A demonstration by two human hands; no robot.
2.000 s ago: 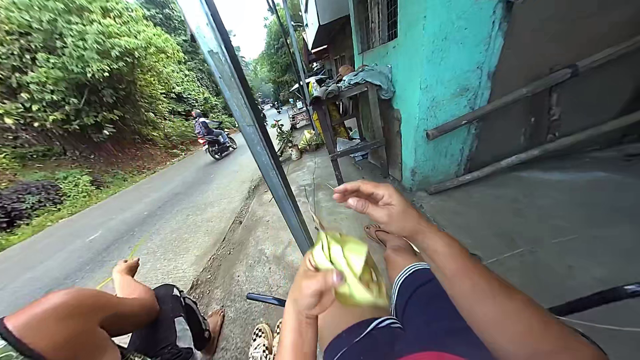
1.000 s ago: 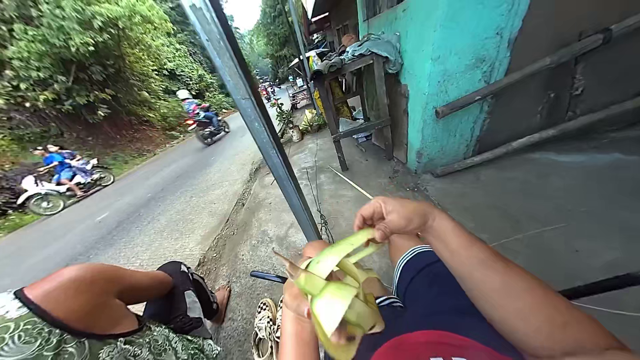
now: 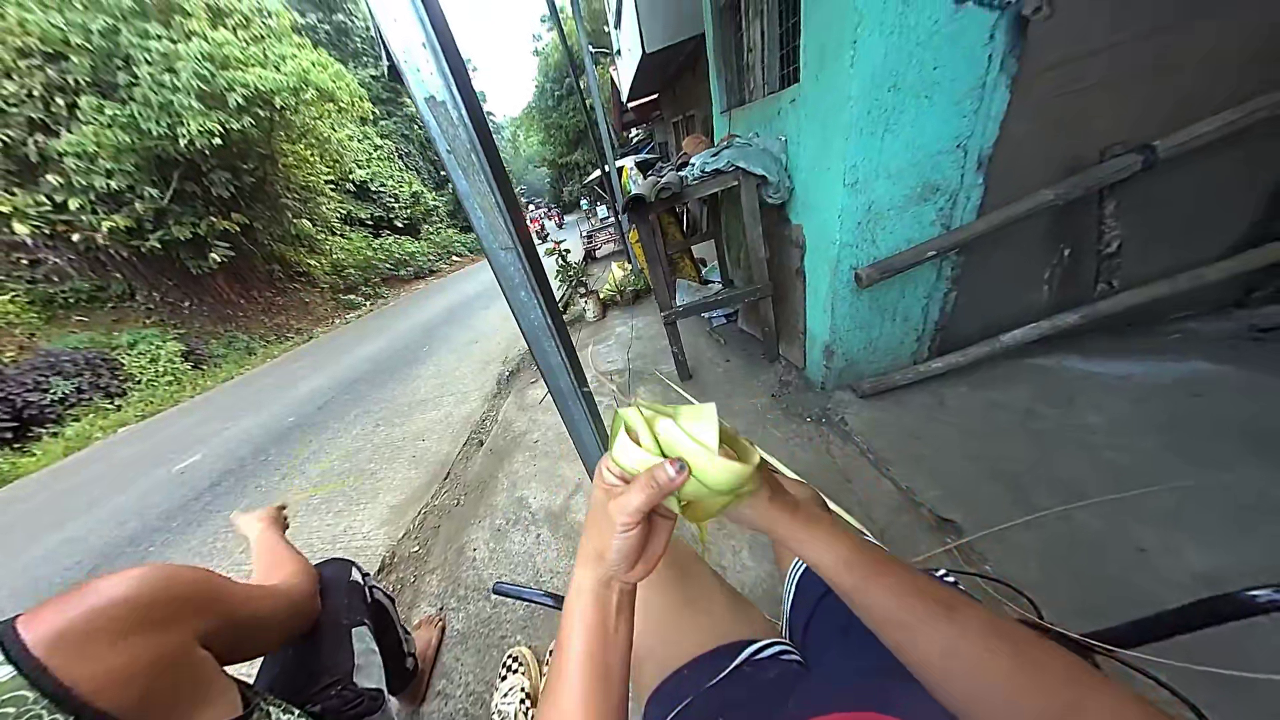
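A pouch woven from pale green palm leaf strips [image 3: 690, 450] is held up in front of my knees, with loose strip ends sticking out at its top and a thin one hanging below. My left hand [image 3: 640, 515] grips its lower left side, the thumb pressed on the front. Behind its right side is my right hand [image 3: 765, 500], the fingers mostly hidden by the weave; they appear to hold it. A long thin leaf strip or rib [image 3: 820, 495] runs diagonally past my right hand.
A metal post [image 3: 510, 230] leans close ahead. At left sits another person [image 3: 220, 610], an arm stretched out. A wooden stand with cloths [image 3: 720, 300] is beside the turquoise wall [image 3: 890, 180]. Black handlebar-like bars [image 3: 528, 596] flank my legs; the road [image 3: 300, 400] lies left.
My right hand has moved from pulling a strip at the pouch's upper right to behind its right side. The pouch has been turned. The motorcycles on the near road are out of view.
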